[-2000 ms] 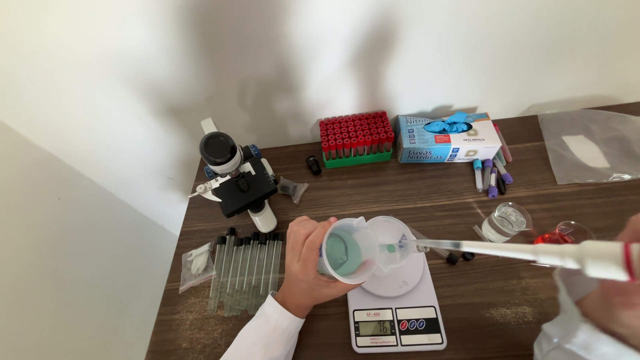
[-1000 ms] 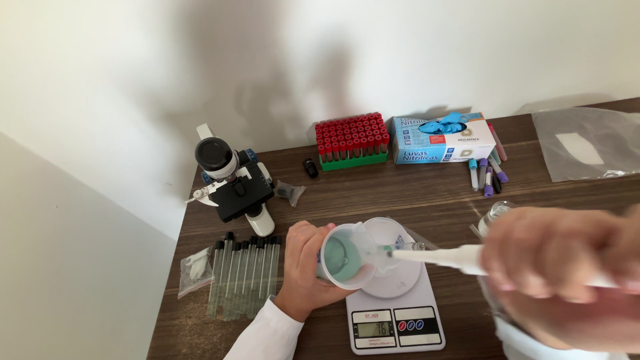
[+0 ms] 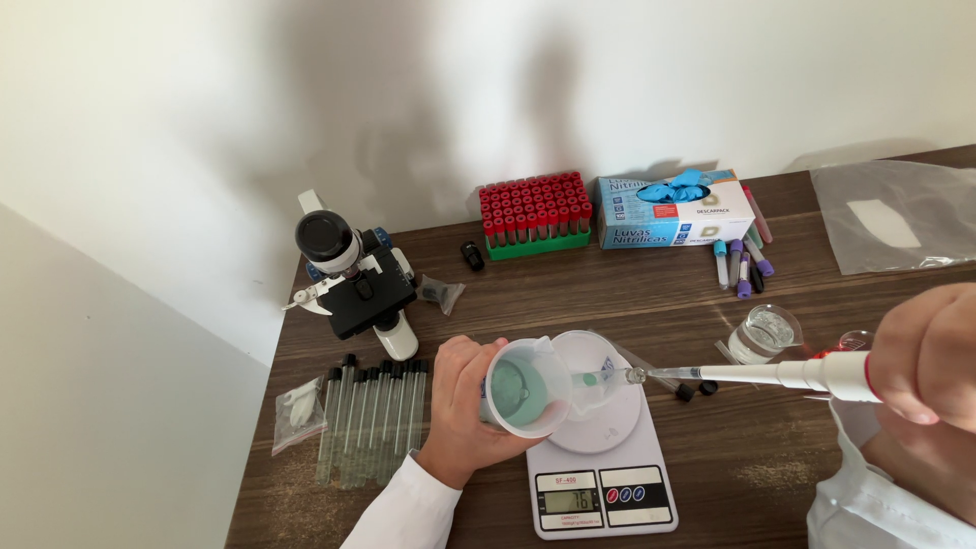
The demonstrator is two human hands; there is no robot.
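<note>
My left hand [image 3: 465,412] grips a translucent plastic beaker [image 3: 528,387], tilted, with blue-green liquid inside. Just right of it a clear glass vessel with a narrow neck [image 3: 610,385] lies over the round pan of a white digital kitchen scale [image 3: 602,480]; a bit of green liquid shows in it, and what supports it is unclear. My right hand [image 3: 926,358] is closed around a white micropipette [image 3: 793,374]. The pipette's clear tip [image 3: 675,373] points left, at the mouth of the glass vessel; whether they touch is unclear.
A microscope [image 3: 362,282] and capped glass tubes [image 3: 374,419] are at the left. Behind are a green rack of red-capped tubes [image 3: 537,242] and a nitrile glove box [image 3: 675,213]. Loose tubes [image 3: 740,267], a glass beaker of clear liquid [image 3: 762,335] and a plastic bag [image 3: 900,221] lie right.
My right hand has moved right and the pipette tip has drawn back from over the beaker side to the vessel's mouth. My left hand still holds the plastic beaker.
</note>
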